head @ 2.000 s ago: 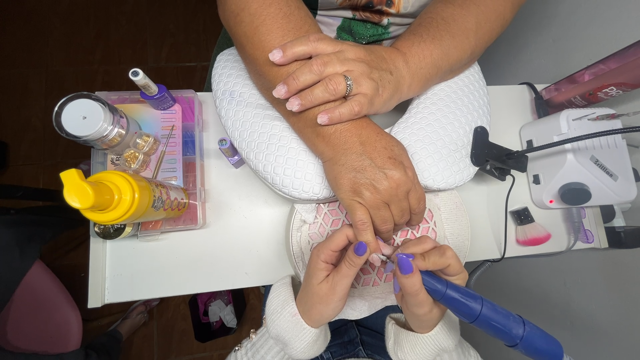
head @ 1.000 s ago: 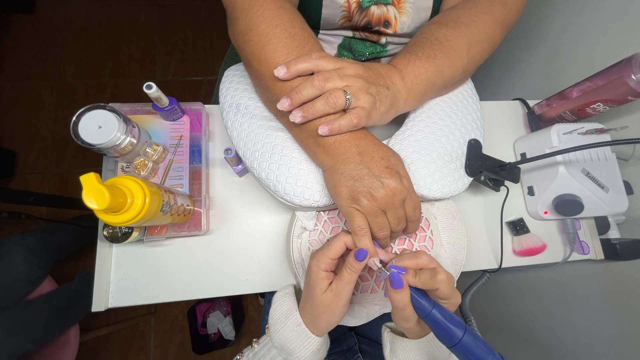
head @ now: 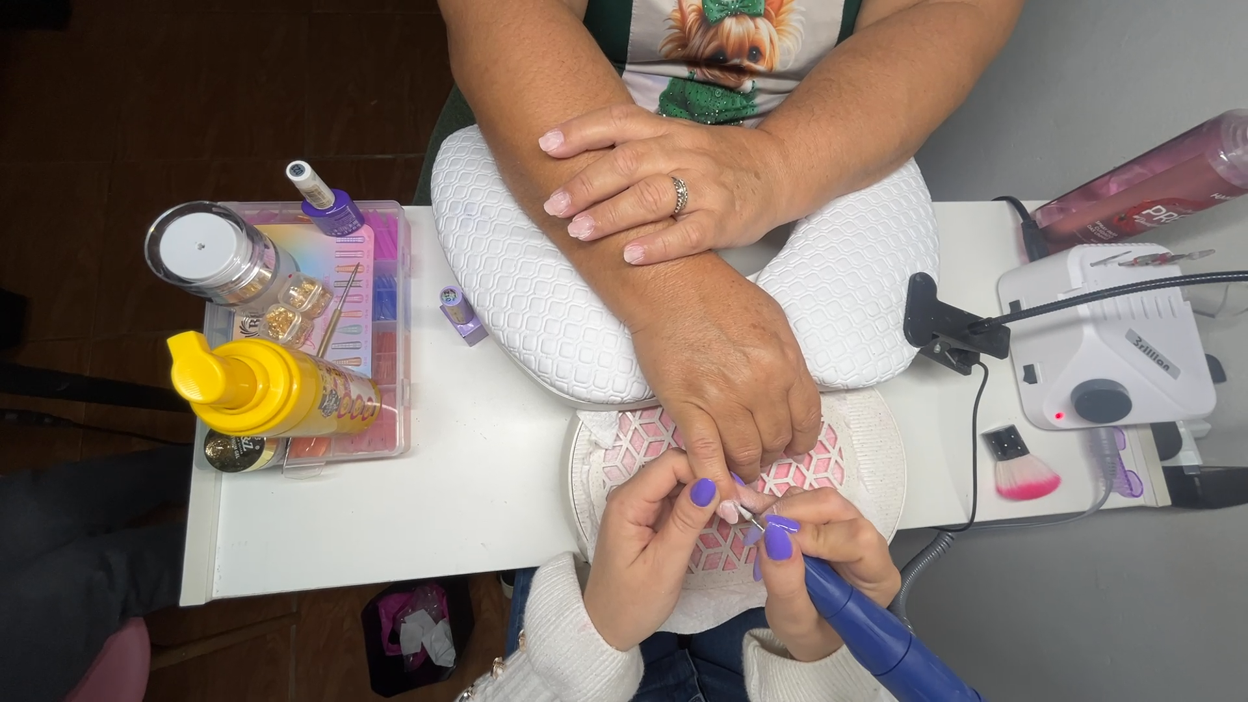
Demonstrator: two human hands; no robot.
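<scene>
My left hand (head: 651, 546) pinches a fingertip of another person's hand (head: 736, 375), which reaches down over a round dust collector with a pink and white grille (head: 634, 448). My right hand (head: 829, 561) grips a blue electric nail drill handpiece (head: 873, 624); its thin metal bit meets the nail area of the held finger. The exact contact is too small to tell. That person's other hand (head: 673, 185), with a ring, lies across their forearm. Both forearms rest on a white textured U-shaped cushion (head: 848, 322).
Left on the white table (head: 468, 526) stand a yellow pump bottle (head: 273, 390), a clear jar (head: 210, 253), nail polish bottles and a plastic case (head: 390, 390). At right are a white drill control unit (head: 1107, 341), a black clamp (head: 951, 322), a pink brush (head: 1022, 468) and a pink bottle (head: 1146, 185).
The blue handpiece is at a steeper slant than two seconds ago, its rear end lower. My left hand still holds the finger, and the other person's crossed arms have stayed put.
</scene>
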